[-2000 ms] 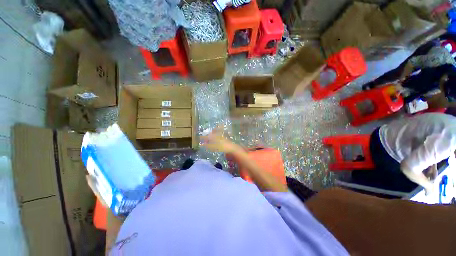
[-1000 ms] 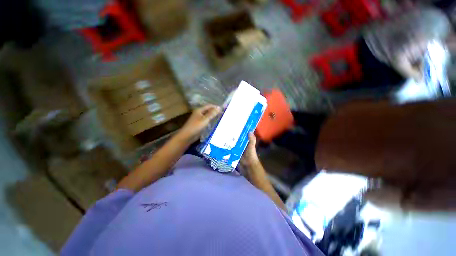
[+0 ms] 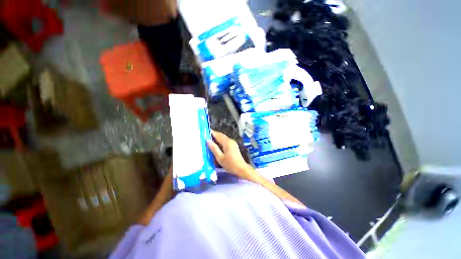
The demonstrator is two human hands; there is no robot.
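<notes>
A bundle of flat blue-and-white cartons is held upright close to my body, its white side facing up. My right hand grips the bundle's right edge, with the thumb and fingers at the blue side. My left hand is hidden behind the bundle; only the left forearm shows, so its grip cannot be seen. Stacks of flat blue-and-white cartons lie on the black-topped table to the right of the bundle.
A heap of black cables lies at the table's far side. An orange-red stool stands ahead on the littered floor. An open brown shipping carton with inner cartons stands at the left. A person's dark-clad leg is beside the stool.
The view has turned right, bringing the table, carton stacks and cables into sight. The bundle is more upright in the picture. My left hand, visible before, is now hidden behind the bundle.
</notes>
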